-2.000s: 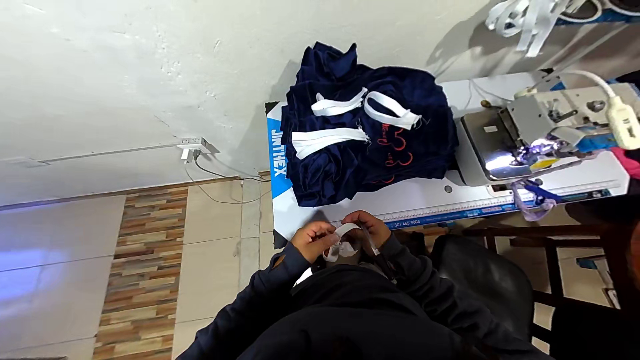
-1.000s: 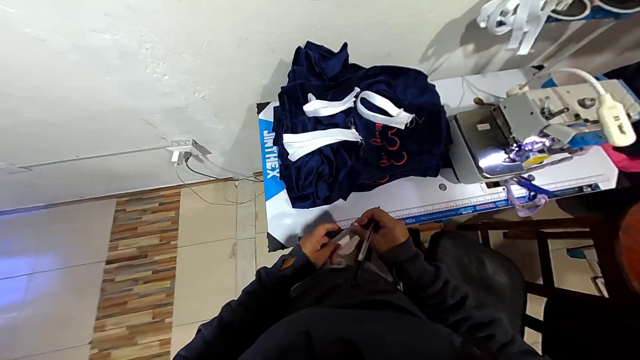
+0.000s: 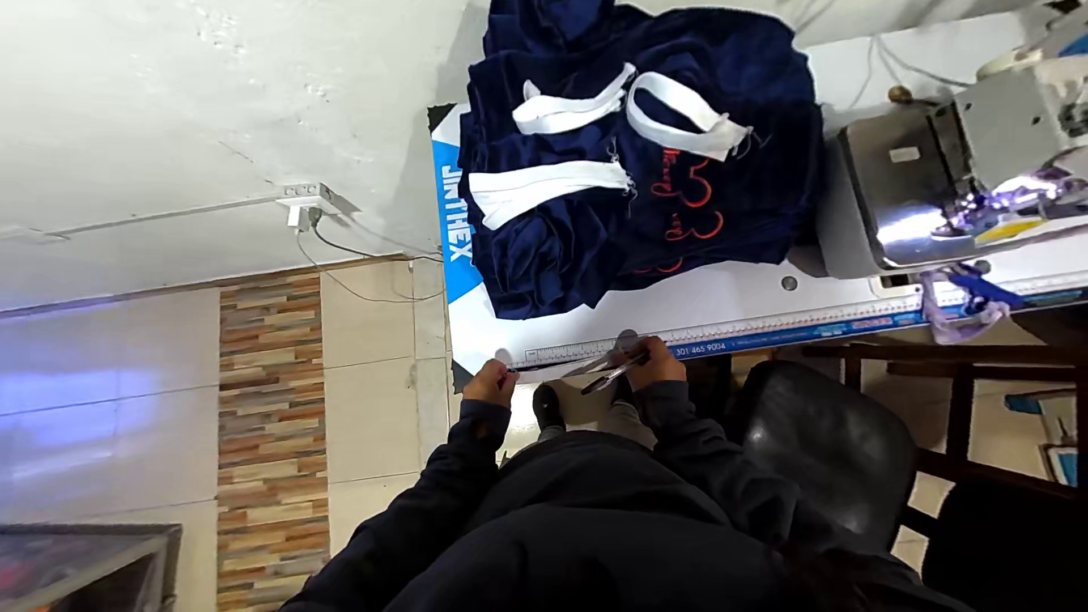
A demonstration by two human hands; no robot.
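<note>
My left hand [image 3: 490, 384] is at the table's near left corner, fingertips pinched on the end of a thin strip [image 3: 544, 368] that runs toward my other hand; its material is unclear. My right hand [image 3: 659, 364], at the ruler's edge, holds a slim metal tool [image 3: 605, 380], possibly thread snips, pointing down and left. Beyond both hands lies a pile of navy fabric pieces [image 3: 731, 76] with red lettering and outlines. On it rest a folded white elastic band [image 3: 544, 187], another white band [image 3: 569, 113] and a white elastic loop [image 3: 671, 98], with frayed ends.
A sewing machine [image 3: 901, 195] with its lamp lit stands at the right. A printed ruler [image 3: 765, 330] runs along the white table's [image 3: 705, 297] front edge, with lilac and blue cloth scraps [image 3: 960, 310] over it. A black chair [image 3: 824, 450] stands below. A plugged socket [image 3: 304, 200] is on the wall.
My hands, close together around a white band two seconds ago, are now apart, the left one farther left. The dark slim tool showed in my right hand one second ago.
</note>
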